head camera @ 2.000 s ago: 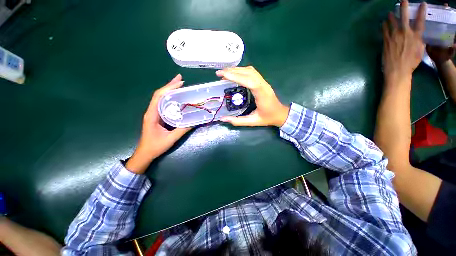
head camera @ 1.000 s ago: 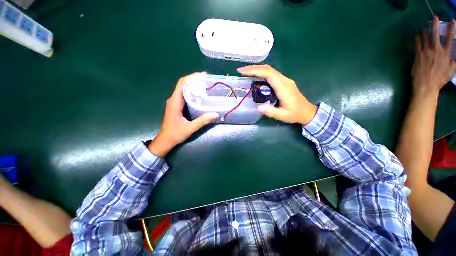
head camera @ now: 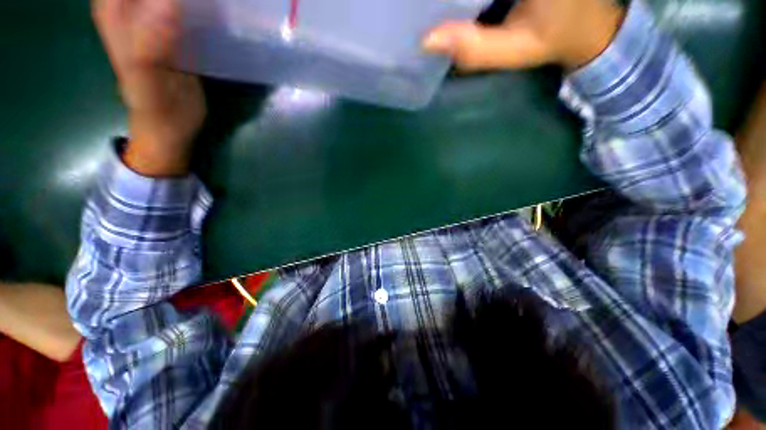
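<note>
The translucent housing (head camera: pixel 327 50) is blurred and large at the top of the view, cut off by the upper edge. A short red wire (head camera: pixel 292 15) shows on it. My left hand (head camera: pixel 151 67) holds its left end, with the fingers blurred and partly out of the picture. My right hand (head camera: pixel 529 38) holds its right end, thumb on the near side. The inside of the housing is mostly out of view, and the white cover does not show.
The glossy dark green tabletop (head camera: pixel 378 168) ends at a slanting edge near my plaid shirt. Another person's forearm (head camera: pixel 38 319) is at the far left, and part of another arm is at the right edge.
The view has shifted toward my body. The housing and both hands now appear larger and higher in the picture, still held. The white cover and power strip have left the view.
</note>
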